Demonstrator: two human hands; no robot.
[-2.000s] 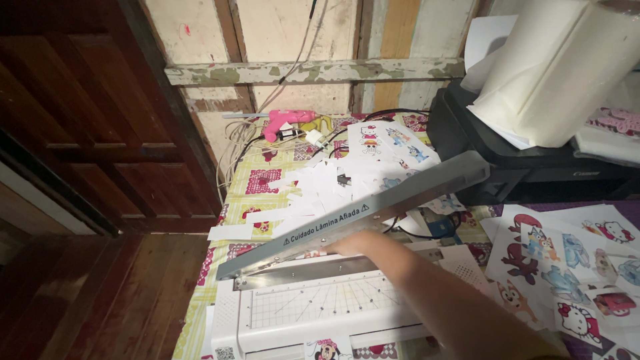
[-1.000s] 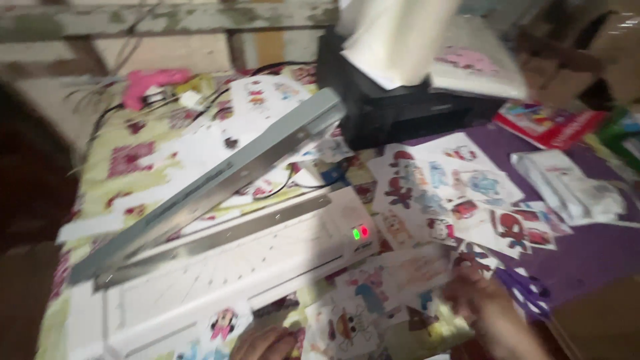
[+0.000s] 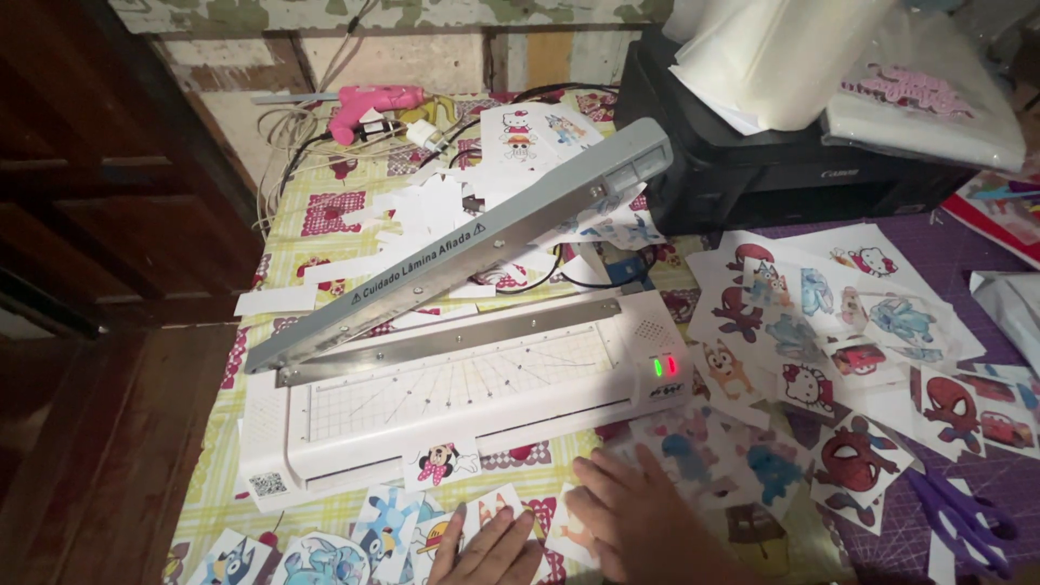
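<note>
A white laminator with a paper trimmer (image 3: 455, 390) on top stands on the table, its grey blade arm (image 3: 479, 236) raised and two lights lit. A small Minnie Mouse print (image 3: 441, 466) lies at its front slot. In front of it, my left hand (image 3: 490, 552) rests with spread fingers on cut cartoon prints. My right hand (image 3: 634, 512) is beside it, fingertips on a small orange-figured cutout (image 3: 571, 528), next to a translucent sheet with blue figures (image 3: 691, 447); whether it grips anything is unclear. More cutouts, one of a blue dog (image 3: 230, 561), lie at the front left.
A black Canon printer (image 3: 780, 179) stands at the back right, bearing a white roll and a plastic-wrapped pack. Printed sheets (image 3: 829, 301) and purple-handled scissors (image 3: 963, 520) lie on the right. A pink glue gun (image 3: 374, 110), cables and paper scraps (image 3: 422, 211) lie behind the blade arm.
The arm that reached over the trimmer two seconds ago is gone from there. Both hands are now low in front of the laminator; the right hand has moved left, closer to the left hand. The view has shifted.
</note>
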